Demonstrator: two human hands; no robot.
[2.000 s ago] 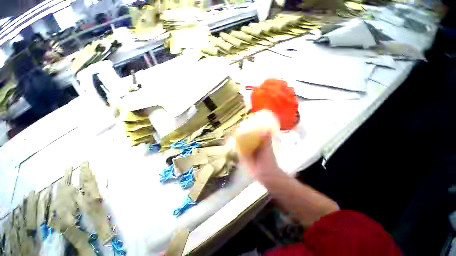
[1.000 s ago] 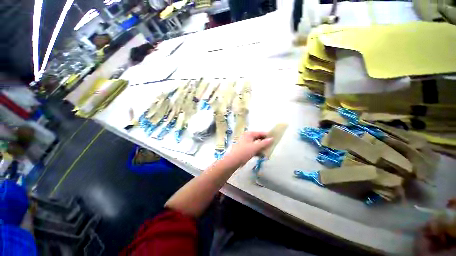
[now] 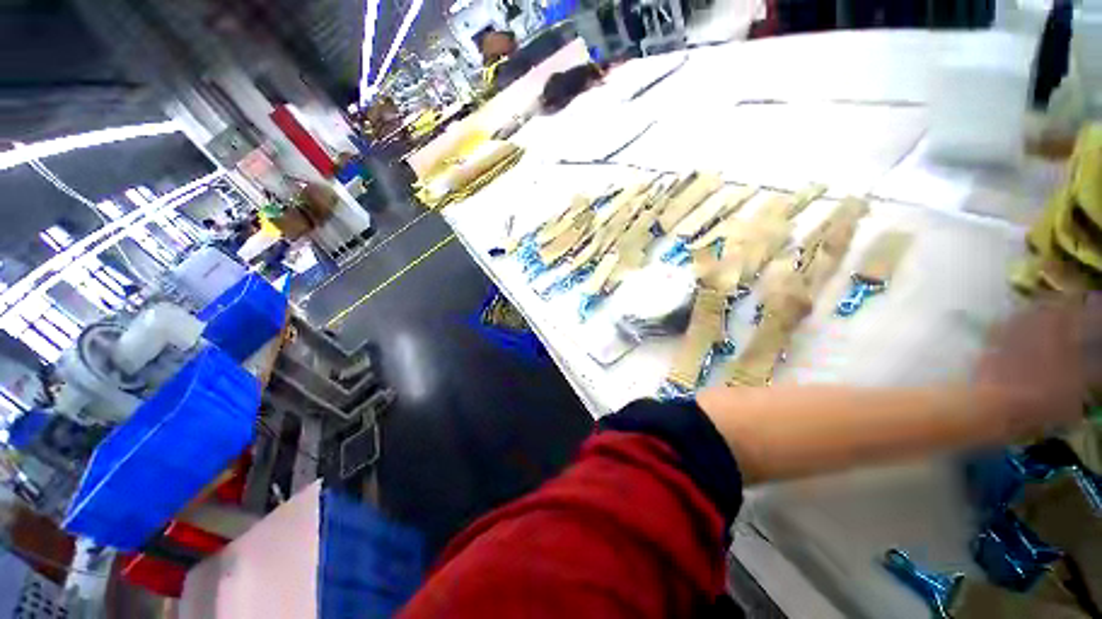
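My left hand is at the right edge, over the near pile of tan strap tabs. It is blurred, and what its fingers do cannot be told. My right hand is out of the picture. One tan strap tab lies flat on the white table, with its blue hook at the lower end. To its left, several tan strap tabs lie in overlapping rows, blue hooks towards the near side. In the near pile a blue hook points left.
A shiny white round item sits among the left tabs. Yellow stacked pieces lie at the table's far end, and yellow layered pieces at the right. Blue crates stand left, across the floor aisle.
The view has swung left. The tab that my left hand held now lies on the table beside the rows. My left hand has moved right, over the pile. My right hand has left the picture.
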